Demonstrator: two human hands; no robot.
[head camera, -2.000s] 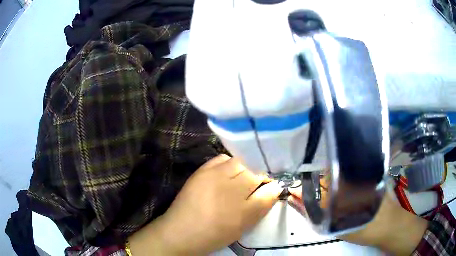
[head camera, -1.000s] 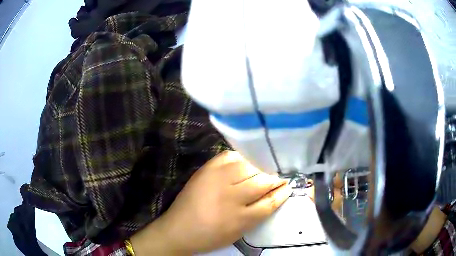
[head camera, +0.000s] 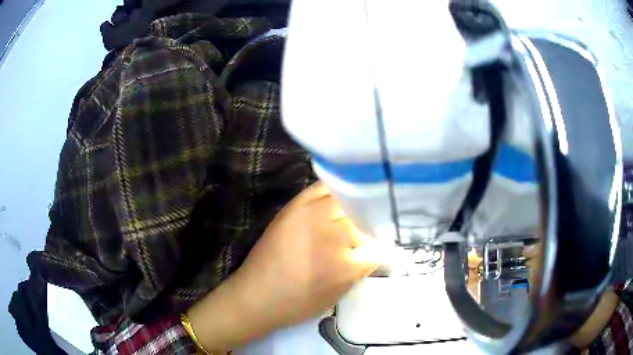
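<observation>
The dark plaid garment (head camera: 163, 159) lies heaped left of the white sewing machine head (head camera: 389, 97). My left hand (head camera: 298, 267) rests at the garment's right edge, its fingers together near the presser foot (head camera: 420, 258). Glare washes out the fingertips, so their grip cannot be told. My right hand is mostly hidden behind the shiny take-up lever guard (head camera: 590, 166). Only its wrist (head camera: 598, 320) shows at the lower right, and a bit of skin shows through the guard. A dark thread (head camera: 383, 139) runs down the head.
A pale needle bed (head camera: 402, 312) lies below the foot. A dark cloth pile (head camera: 132, 24) sits behind the plaid, and a dark strip (head camera: 24, 312) hangs at the lower left. The white table (head camera: 35, 139) shows along the left side.
The machine head and guard sit further right in view than two seconds ago, and the guard looks larger. The red-handled scissors are no longer visible. My right hand is more hidden.
</observation>
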